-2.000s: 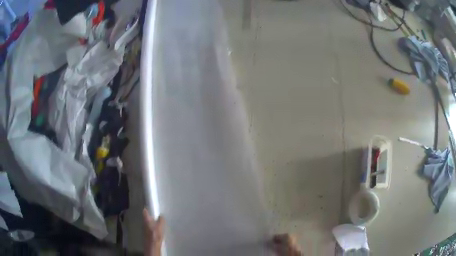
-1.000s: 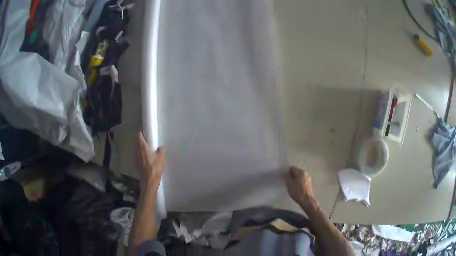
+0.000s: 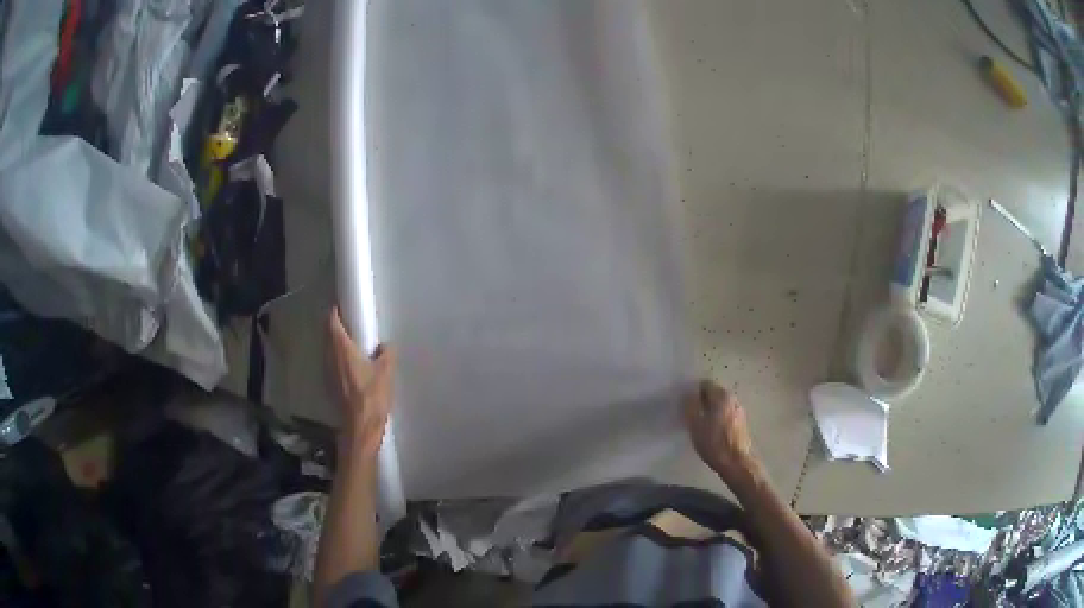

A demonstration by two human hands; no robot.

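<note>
A long shiny white roll (image 3: 353, 190) lies along the left side of the pale table. A thin translucent sheet (image 3: 523, 238) spreads from it to the right and reaches the near edge. My left hand (image 3: 360, 380) is around the near part of the roll, with the thumb on its right side and the fingers on its left. My right hand (image 3: 717, 424) is closed on the sheet's right edge near its near corner; the fingertips are hidden.
On the table (image 3: 761, 154) at the right are a tape ring (image 3: 892, 382), an open plastic box (image 3: 971, 255), a white piece (image 3: 850, 425), a yellow object (image 3: 1003, 82) and a blue-grey cloth (image 3: 1057, 339). Pale crumpled material (image 3: 101, 244) and dark scraps lie at the left.
Over two seconds the view has shifted down towards the near edge, showing both forearms. In the last second the hands have hardly moved and keep their hold.
</note>
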